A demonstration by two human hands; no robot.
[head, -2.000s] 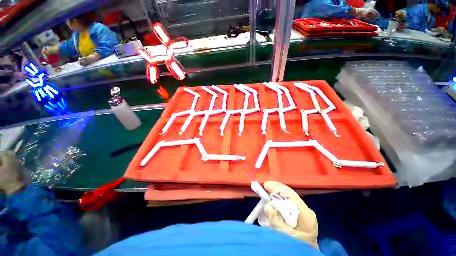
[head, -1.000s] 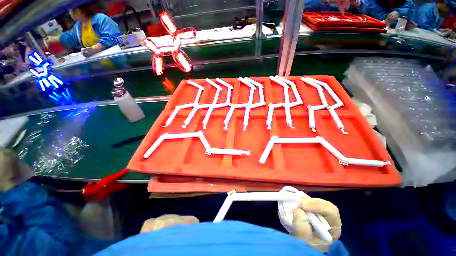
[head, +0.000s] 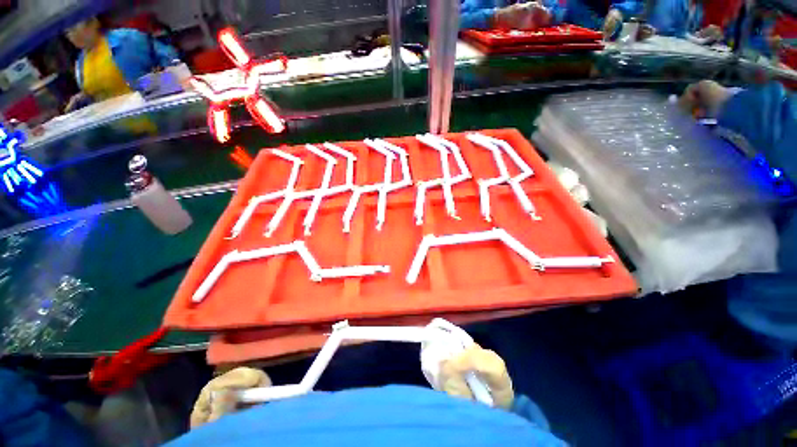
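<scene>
A white folding light arm (head: 376, 333) is held across both hands in front of my lap, below the tray's near edge. My left hand (head: 229, 392), in a cream glove, grips its left end. My right hand (head: 476, 374), also gloved, grips its right part with a white wiping cloth (head: 440, 351) around it. The orange-red parts tray (head: 393, 300) lies in front, with several white arms (head: 384, 186) in its far row and two more (head: 461, 237) lying in its near compartments.
A whitish bottle (head: 161, 206) stands left of the tray, with a red-handled tool (head: 128, 361) at the bench edge. Stacked clear blister trays (head: 655, 183) lie right, with another person's hand (head: 703, 98) behind. Lit red bars (head: 236, 87) glow beyond.
My left hand has come up into view and now holds the arm's left end. The arm shows more fully between both hands. The view has turned right, and a person's hand and sleeve appear at right.
</scene>
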